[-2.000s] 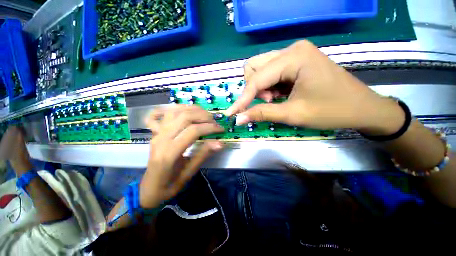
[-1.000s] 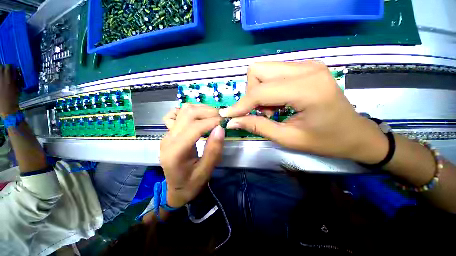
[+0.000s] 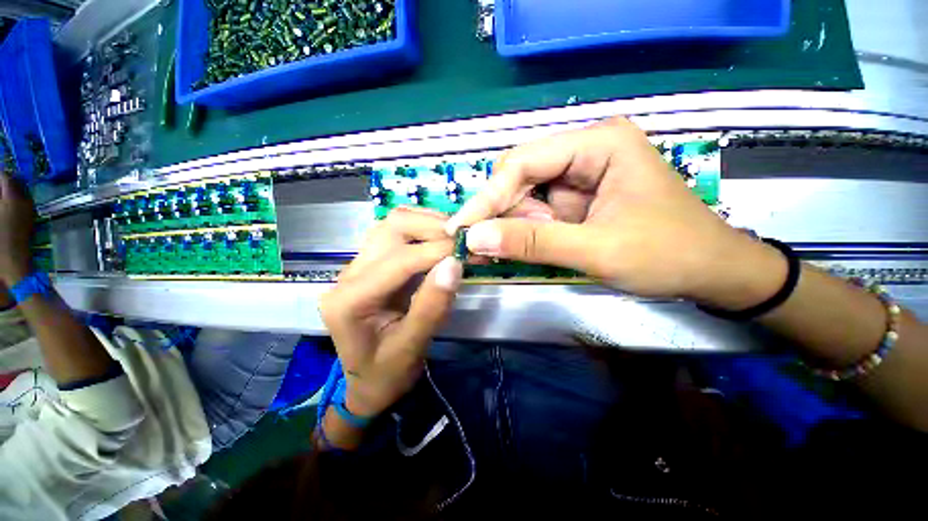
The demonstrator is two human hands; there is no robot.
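Note:
A small dark green capacitor (image 3: 461, 243) is between the fingertips of both hands, above the PCB panel (image 3: 702, 183). My right hand (image 3: 600, 219) pinches it between thumb and forefinger from the right. My left hand (image 3: 392, 295) has its thumb and fingertips at its left side and below; whether it also grips another part is hidden. The panel lies in the rails under my hands, which cover its middle. Blue components and small upright cans show on its visible upper row.
A second PCB panel (image 3: 198, 229) lies to the left in the conveyor rails (image 3: 305, 295). Behind are a blue bin of capacitors (image 3: 295, 76), another blue bin (image 3: 641, 29) and metal parts (image 3: 117, 107). A neighbour's arm (image 3: 41, 315) is at far left.
Since two seconds ago, my hands have come together at the capacitor and my left hand has closed in. Both panels have shifted slightly right in view. The neighbour's hand has moved up.

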